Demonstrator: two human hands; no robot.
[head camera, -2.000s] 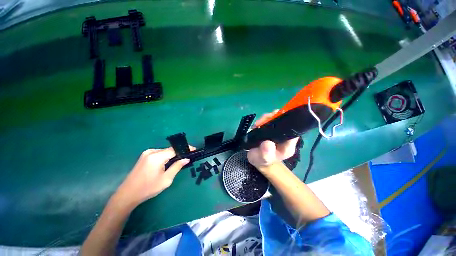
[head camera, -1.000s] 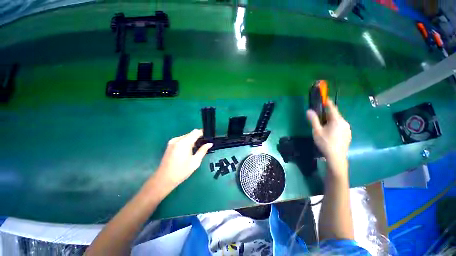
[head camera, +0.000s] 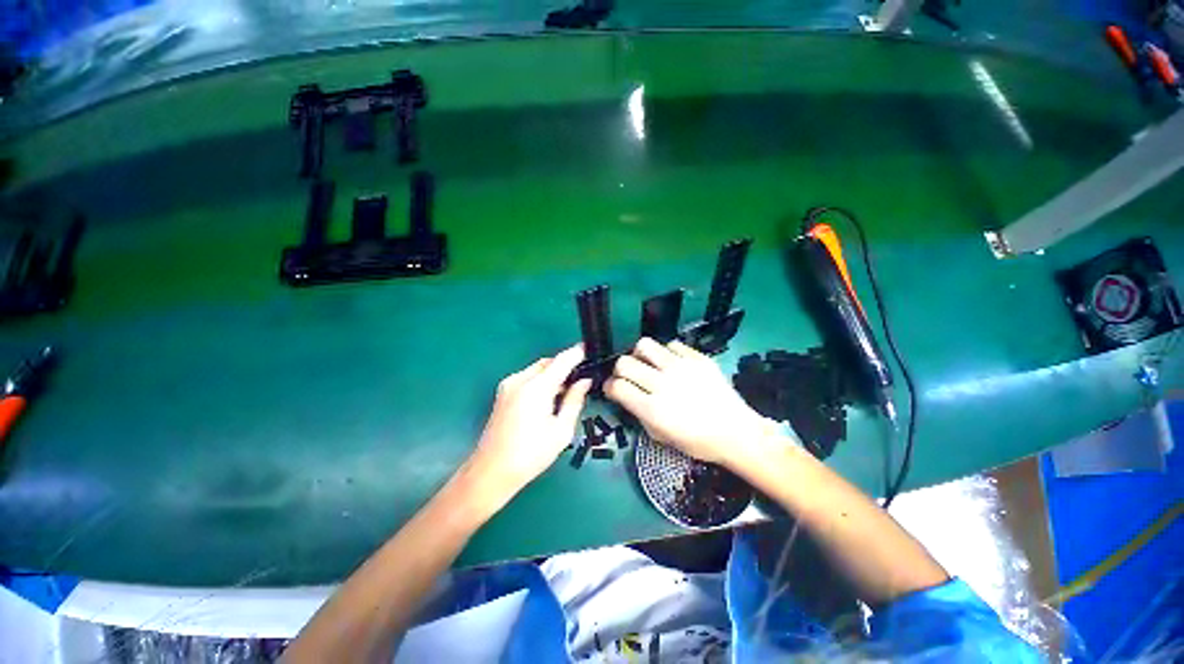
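A black three-pronged bracket (head camera: 661, 318) is held just above the bench, its prongs pointing up and away from me. My left hand (head camera: 530, 413) grips its left end. My right hand (head camera: 678, 397) is at the middle of its long bar, fingertips on the bar; whether they hold a small part is hidden. Small black blocks (head camera: 597, 441) lie below the bracket. The round screw tray (head camera: 669, 477) with dark screws is partly under my right wrist. A heap of black parts (head camera: 795, 393) lies right of it. The orange and black electric screwdriver (head camera: 847, 311) lies on the bench to the right.
Two brackets (head camera: 365, 258) lie at the back left, and another (head camera: 39, 266) at the far left. An orange-handled tool (head camera: 18, 393) is at the left edge. A black fan (head camera: 1117, 298) and a grey post (head camera: 1091, 195) stand at right. A carton with clear plastic (head camera: 967, 538) is below right.
My right hand has let go of the screwdriver, which now lies on the bench, and has moved left onto the bracket. My left hand still holds the bracket.
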